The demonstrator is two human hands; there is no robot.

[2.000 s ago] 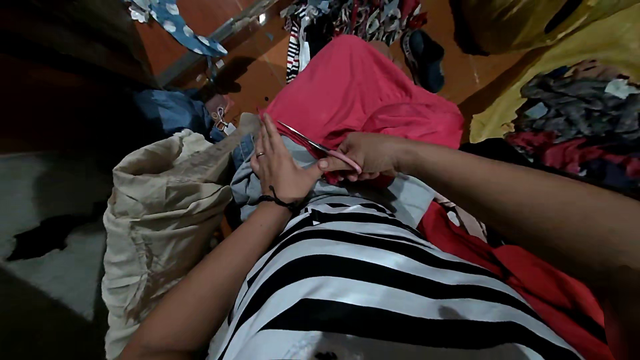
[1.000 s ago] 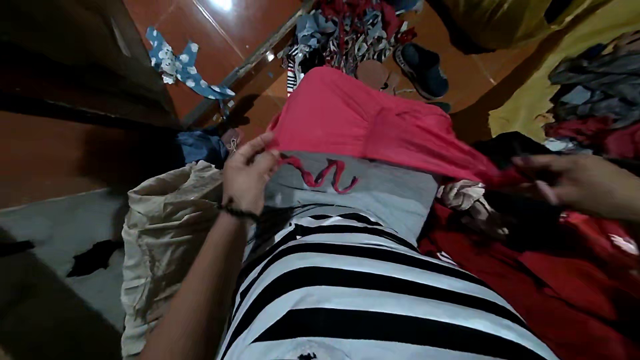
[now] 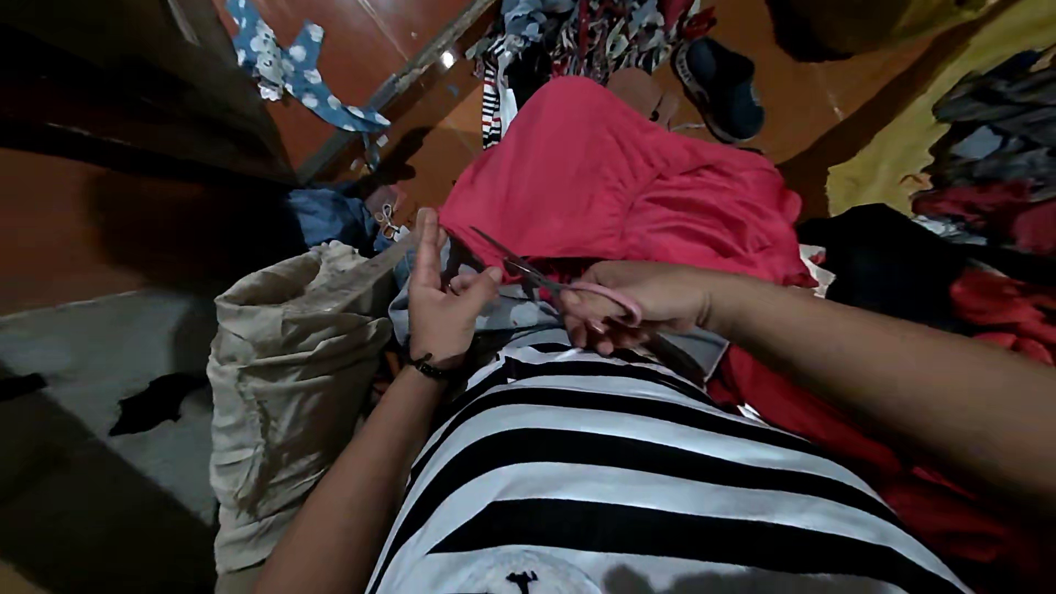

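Note:
A pink-red cloth [image 3: 577, 173] lies spread across my lap, over a grey cloth. My right hand [image 3: 615, 305] is closed around the pink handles of a pair of scissors [image 3: 536, 276], whose blades are parted and point up and left at the cloth's near left edge. My left hand [image 3: 450, 289] is at that left edge, beside the blade tips, with the cloth's edge held at its fingers. A dark bracelet is on the left wrist.
To the left stands a beige cloth sack [image 3: 289, 396]. Cloth scraps [image 3: 610, 41] and a dark clog [image 3: 722, 91] lie on the floor ahead. Polka-dot cloth [image 3: 305, 78] is at upper left. On the right are a yellow cloth [image 3: 883, 161], black fabric [image 3: 891, 256] and red fabric.
A second ago my hands were apart, stretching the cloth's near edge. The right hand has moved left toward the left hand, and the scissors are now at the cloth's left edge.

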